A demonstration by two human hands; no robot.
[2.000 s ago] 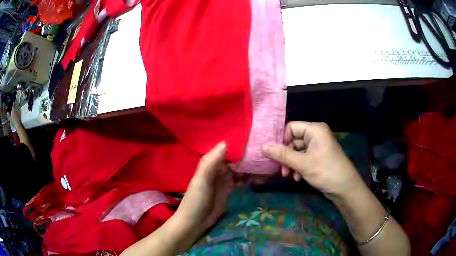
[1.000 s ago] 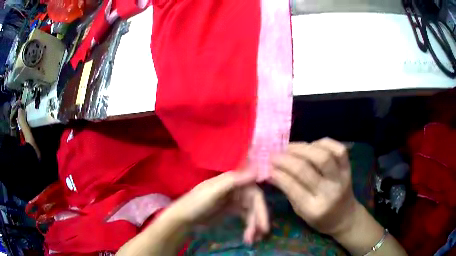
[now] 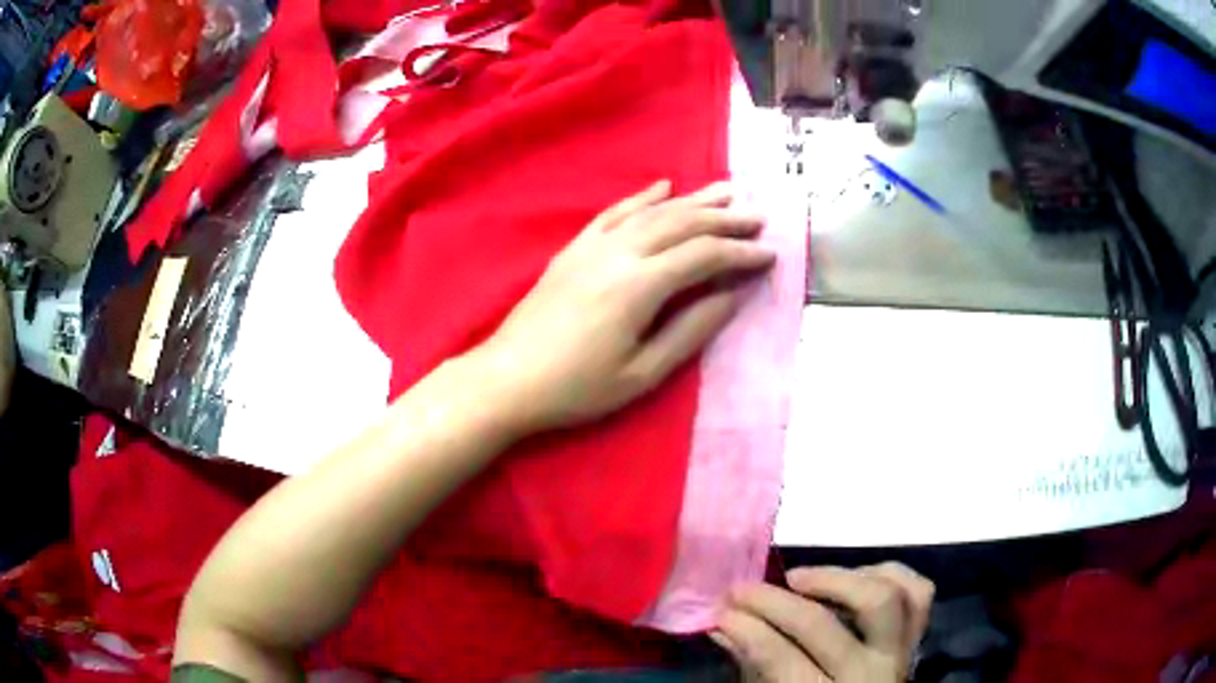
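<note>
The red garment panel (image 3: 534, 174) lies over the white table, its near end hanging over the front edge. The pink facing strip (image 3: 747, 400) runs along its right edge, up to the sewing machine's needle area (image 3: 796, 140). My left hand (image 3: 634, 300) lies flat on the panel, fingertips on the pink strip, fingers slightly apart. My right hand (image 3: 834, 620), partly cut off by the bottom edge, pinches the near right corner of the strip between thumb and fingers.
Black scissors (image 3: 1174, 400) and slim dark snips (image 3: 1124, 334) lie at right. A blue pen (image 3: 907, 184) lies on the machine bed. Clear plastic packaging (image 3: 200, 334) is at left, with loose red and pink pieces (image 3: 314, 94) behind. Another machine (image 3: 54, 180) stands far left.
The view has shifted to show the machine bed. My left hand has moved from the cloth's near end up onto the panel. My right hand stays at the near corner.
</note>
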